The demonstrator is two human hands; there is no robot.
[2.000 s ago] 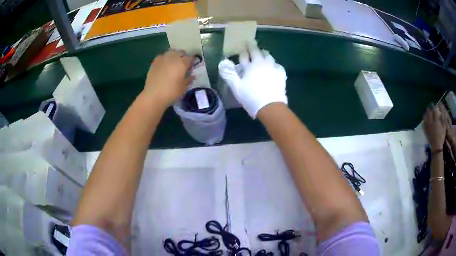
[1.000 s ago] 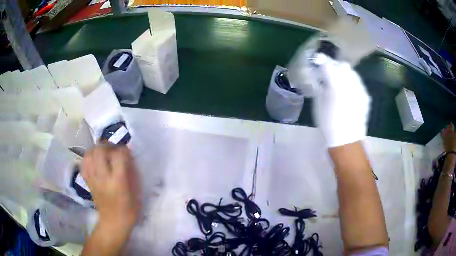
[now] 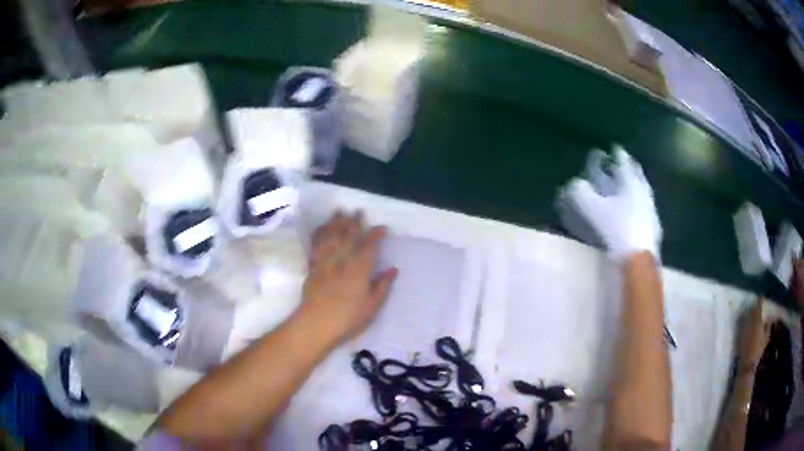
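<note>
My bare left hand (image 3: 344,264) is low over the white table, right of the open boxes, fingers apart and empty. My white-gloved right hand (image 3: 613,207) is over the green belt, blurred and bent; a greyish patch shows at its fingers, and I cannot tell if it grips it. Open white boxes with raised flaps stand at left; black round tops with white labels show in several, such as this device (image 3: 189,238). A bagged device (image 3: 324,132) stands on the belt beside an open box (image 3: 379,97). Coiled black cables (image 3: 441,401) lie at the table front.
The green belt (image 3: 494,132) runs across beyond the table (image 3: 547,282). A closed white box (image 3: 751,238) stands on it at right. A neighbour's arm (image 3: 739,388) and dark cable heap (image 3: 772,379) are at the right edge. Boards (image 3: 573,31) lie on the far side.
The view has swung left. My left hand has moved right, off the boxes. My right hand no longer shows the white box it held up over the belt.
</note>
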